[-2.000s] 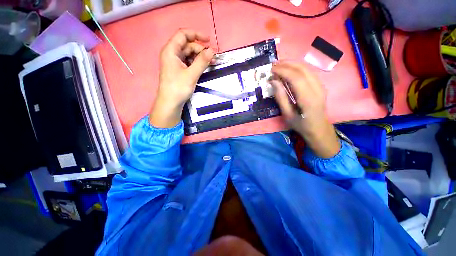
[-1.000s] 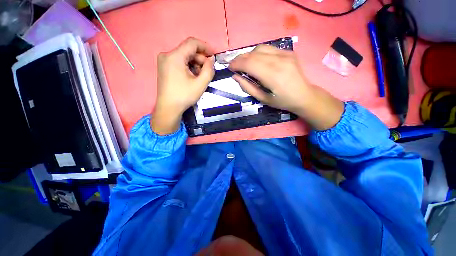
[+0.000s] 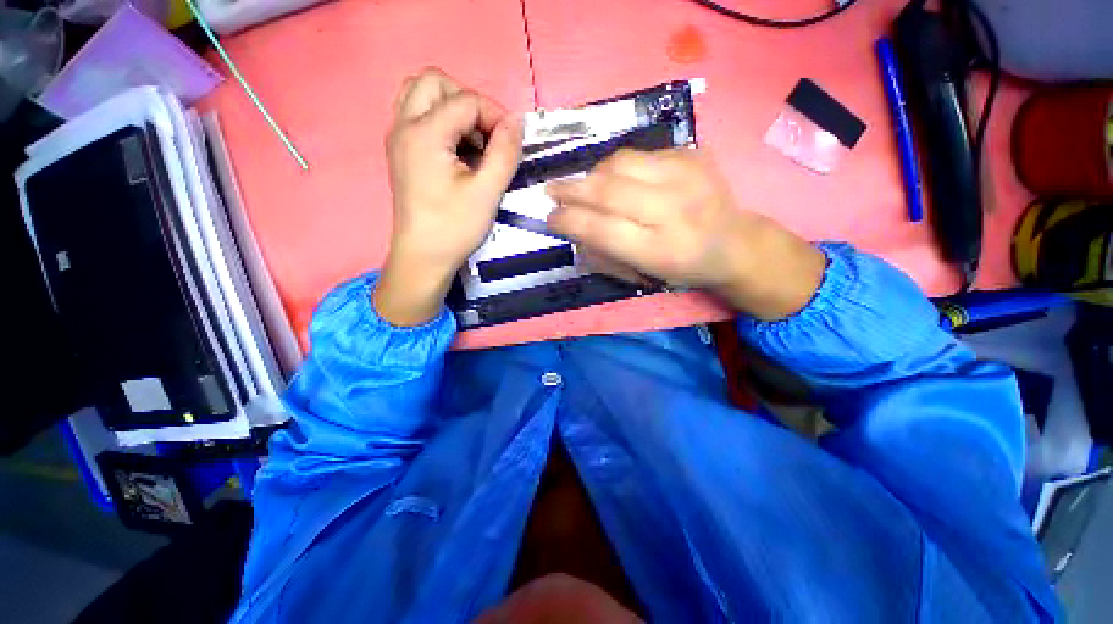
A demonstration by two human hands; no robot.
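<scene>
The opened tablet [image 3: 555, 299] lies on the red-pink mat at its front edge, silver-white inside with black strips. My left hand [image 3: 454, 165] is at its upper left corner, thumb and fingertips together; whether they pinch anything cannot be told. My right hand [image 3: 647, 219] is over the middle and right of the tablet, palm down, fingers bent, fingertips near the dark flex cable [image 3: 525, 223]. Tweezers do not show clearly in it now. A black strip [image 3: 525, 263] lies across the lower part of the tablet's inside.
A black pad [image 3: 828, 112] and clear-pinkish film [image 3: 803, 140] lie right of the tablet. Further right are a blue pen [image 3: 900, 128], a thick black corded tool [image 3: 950, 159] and red and yellow-black rolls [image 3: 1059, 244]. Black slabs and white sheets [image 3: 128, 274] are stacked left. A thin green stick [image 3: 250, 85] lies rear left.
My right hand has gone from the tablet's right side to its upper left, then slightly down to the middle. The tweezers seen earlier no longer show clearly. My left hand stays at the upper left corner.
</scene>
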